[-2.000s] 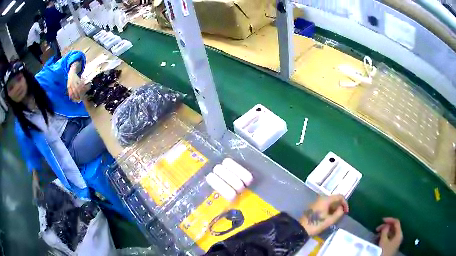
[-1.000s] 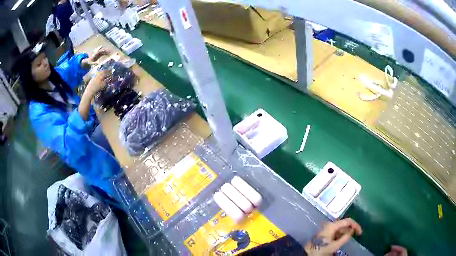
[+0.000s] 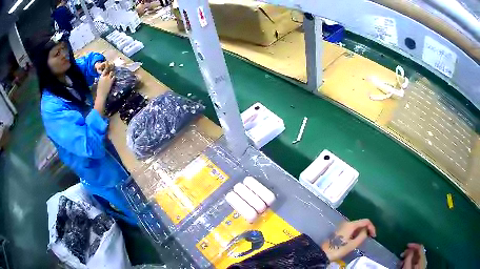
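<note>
My left hand (image 3: pixel 353 237), below a dark sleeve, is at the lower right over the bench edge, fingers curled; nothing shows in it. My right hand (image 3: pixel 414 257) is cut off by the bottom edge, fingers bent; its hold is unclear. A white tray (image 3: pixel 363 264) lies between and below them, mostly out of frame. Three pale pink devices (image 3: pixel 250 198) lie side by side on the bench. A filled tray (image 3: pixel 329 177) with a dark round spot sits on the green belt, and another filled tray (image 3: pixel 262 125) sits farther along, partly behind the post.
A grey post (image 3: pixel 213 73) stands at the bench's belt side. Bagged black parts (image 3: pixel 160 123) lie left, near a person in blue (image 3: pixel 79 126). A white strip (image 3: pixel 300 130) lies on the belt (image 3: pixel 389 173). A clear multi-cavity tray (image 3: pixel 434 123) rests on the far shelf.
The two filled trays and the white strip have shifted left along the belt. The white tray by my hands, out of view one second ago, shows again. The person in blue has turned towards the bench.
</note>
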